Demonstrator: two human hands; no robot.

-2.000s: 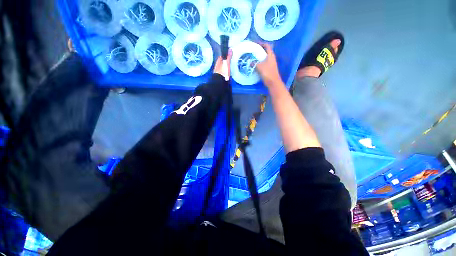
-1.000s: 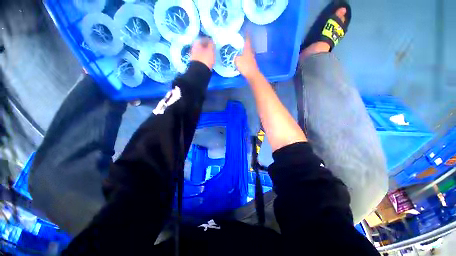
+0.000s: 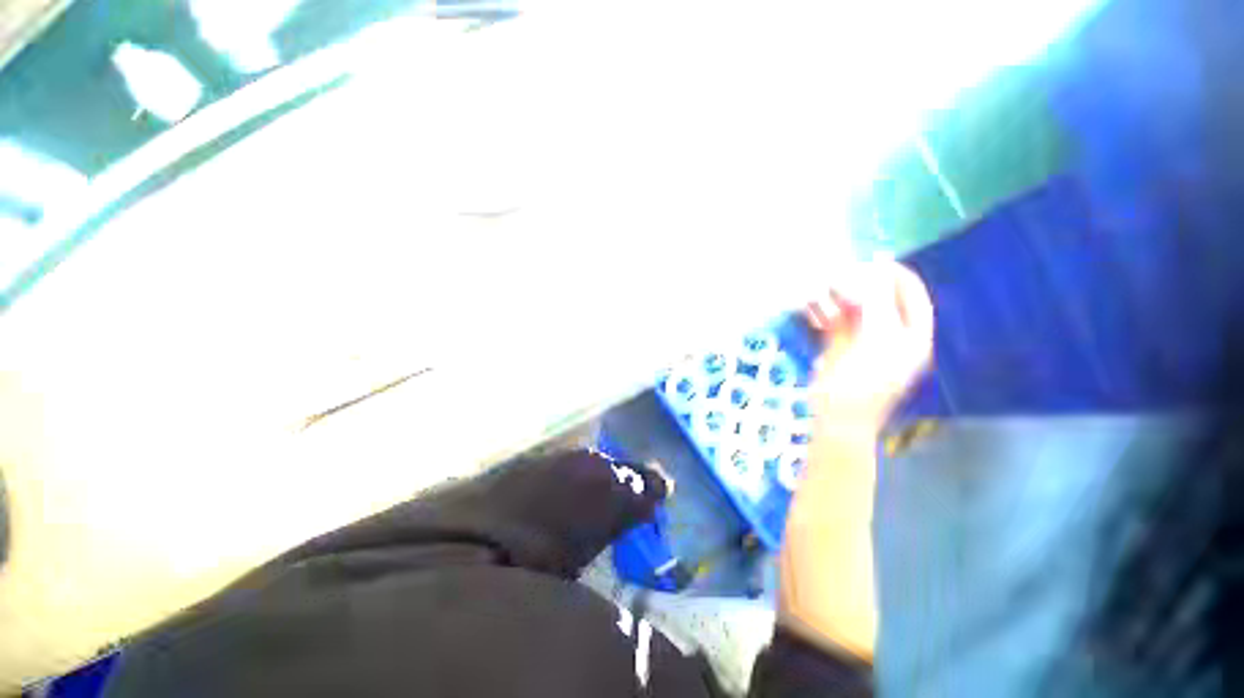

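Observation:
A very large, overexposed white surface point(image 3: 450, 246) fills the upper and middle view; I cannot tell whether it is a liner sheet or the bench's cardboard cover. My right hand point(image 3: 877, 334) is at its right edge, blurred, fingers curled; glare hides whether it holds anything. My left hand point(image 3: 660, 480) shows only as a small patch of skin at the end of the black sleeve, below the white surface; its fingers are not clear. A blue tote point(image 3: 716, 498) below, between the hands, holds rows of ring stacks point(image 3: 738, 397) with dark centres, partly behind my right arm.
A small white bottle point(image 3: 157, 82) lies at the far upper left on a green surface point(image 3: 71, 102). Blue material point(image 3: 1050, 314) and a pale blue box-like shape point(image 3: 1037, 545), both blurred, stand at the right. Grey floor shows beside the tote.
The view has swung up from the tote to the bright surface. The tote now appears small and lower. Both hands have left the ring stacks; my right hand is raised to the surface's edge.

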